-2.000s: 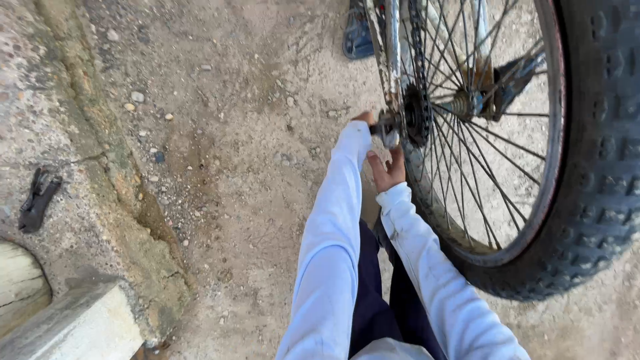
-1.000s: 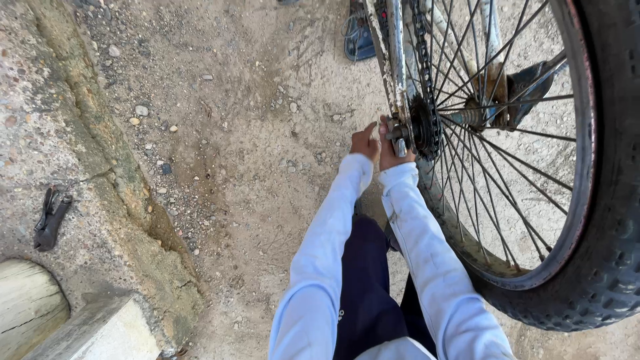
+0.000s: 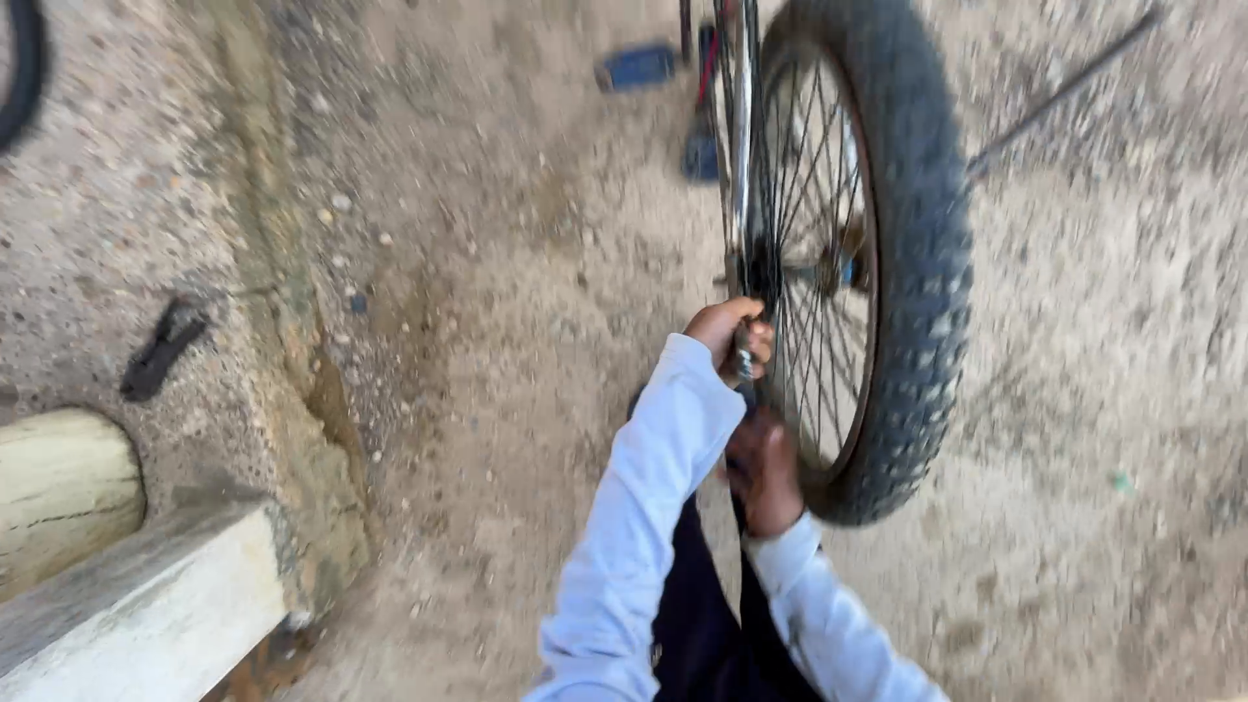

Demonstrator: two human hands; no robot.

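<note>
A bicycle wheel with a knobbly black tire (image 3: 921, 263) and thin spokes stands right of centre, beside the bicycle's metal frame tube (image 3: 744, 127). My left hand (image 3: 733, 336) is curled around a metal bicycle part near the rear of the frame, left of the spokes; a shiny bit of it shows between the fingers. Just below, my right hand (image 3: 768, 473) is blurred beside the tire's lower edge, and whether it holds anything cannot be told. A blue pedal (image 3: 639, 68) sticks out to the left of the frame.
A dark pliers-like tool (image 3: 164, 351) lies on the concrete ledge (image 3: 127, 205) at left. Near it are a round wooden post (image 3: 68, 492) and a white block (image 3: 175, 604). A thin rod (image 3: 1063, 93) is at upper right, part of another wheel at the top left edge.
The bicycle wheel now appears narrower and turned more edge-on. My hands, close together at the axle end before, are now one above the other, with the right one lower.
</note>
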